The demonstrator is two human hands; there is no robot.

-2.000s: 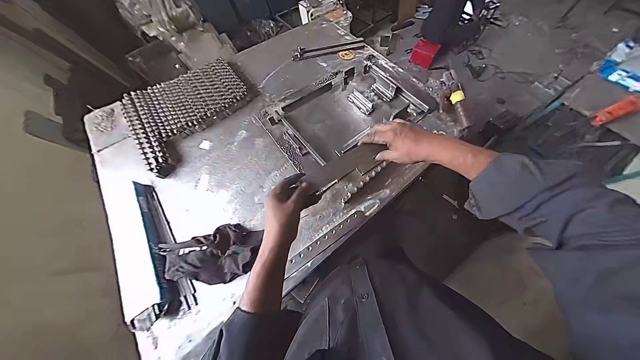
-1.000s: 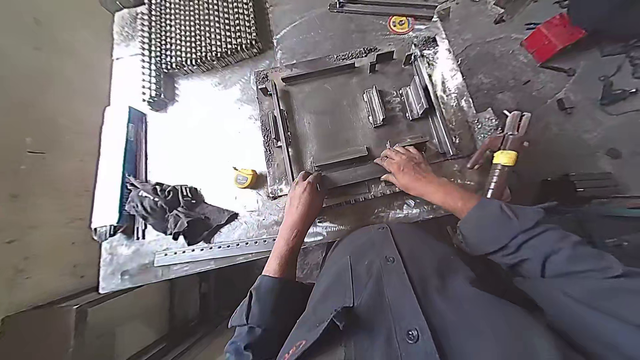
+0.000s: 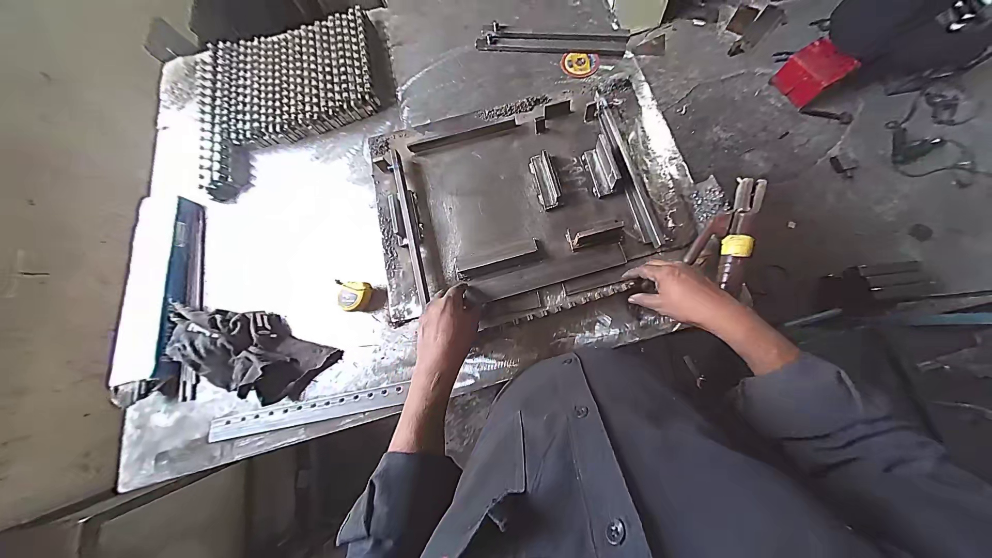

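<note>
A steel plate with metal bars and angle pieces fixed on it (image 3: pixel 488 186) lies on the metal worktable in front of me. Along its near edge runs a flat steel strip (image 3: pixel 550 276). My left hand (image 3: pixel 449 322) rests at the strip's left end, fingertips against the metal; whether it grips the strip is hidden. My right hand (image 3: pixel 674 291) is at the near right corner, its thumb and fingers apart around the end of a row of small metal pieces (image 3: pixel 589 300). Short ribbed blocks (image 3: pixel 545 180) stand on the plate.
A yellow tape measure (image 3: pixel 354 295), a dark cloth (image 3: pixel 244 353) and a perforated metal strip (image 3: pixel 310 411) lie on the left. Stacked metal parts (image 3: pixel 287 77) stand behind. An electrode holder with yellow tape (image 3: pixel 736 246) is by the right edge; a red object (image 3: pixel 814 72) is beyond.
My right hand has moved right, off the middle of the near bar to the plate's corner. Both hands earlier held a flat strip, which now lies along the near edge. The view has shifted.
</note>
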